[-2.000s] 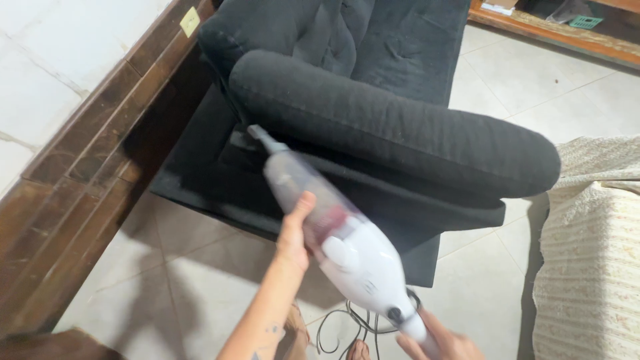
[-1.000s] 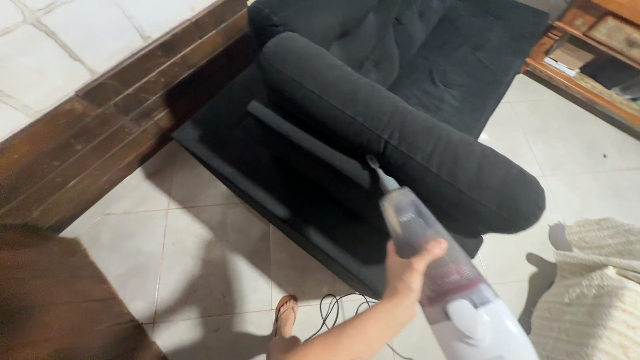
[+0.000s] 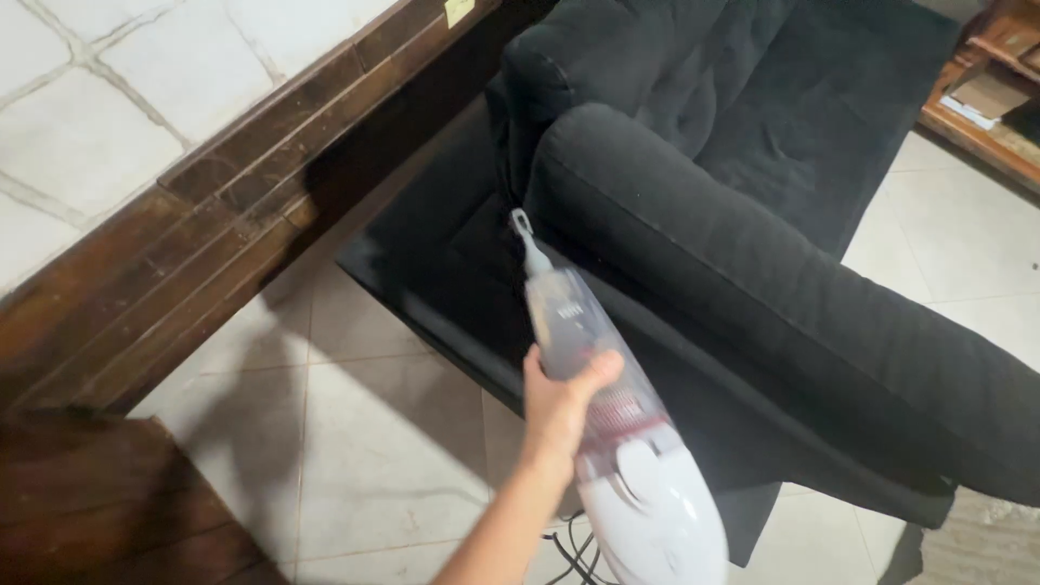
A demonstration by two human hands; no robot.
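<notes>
My left hand (image 3: 565, 402) grips the clear dust container of a white handheld vacuum cleaner (image 3: 654, 508) from its left side. The vacuum's narrow grey nozzle (image 3: 528, 240) points up toward the back of the black fabric sofa (image 3: 756, 268), by the outer side of its padded armrest, over the dark lower panel. Whether the nozzle tip touches the fabric cannot be told. Dust and a reddish ribbed filter show through the container. The vacuum's rear end runs out of the frame at the bottom, and my right hand is out of view.
Dark wooden boards (image 3: 244, 191) edge a white tiled surface at the upper left. A brown wooden surface (image 3: 97, 504) fills the lower left corner. Black cable (image 3: 578, 561) lies on the tiled floor (image 3: 382, 455). A wooden shelf unit (image 3: 987, 89) stands at the upper right.
Compared with one second ago, my left hand has carried the vacuum along the armrest toward the sofa's back. My right hand, visible two seconds ago at the vacuum's rear, is out of frame.
</notes>
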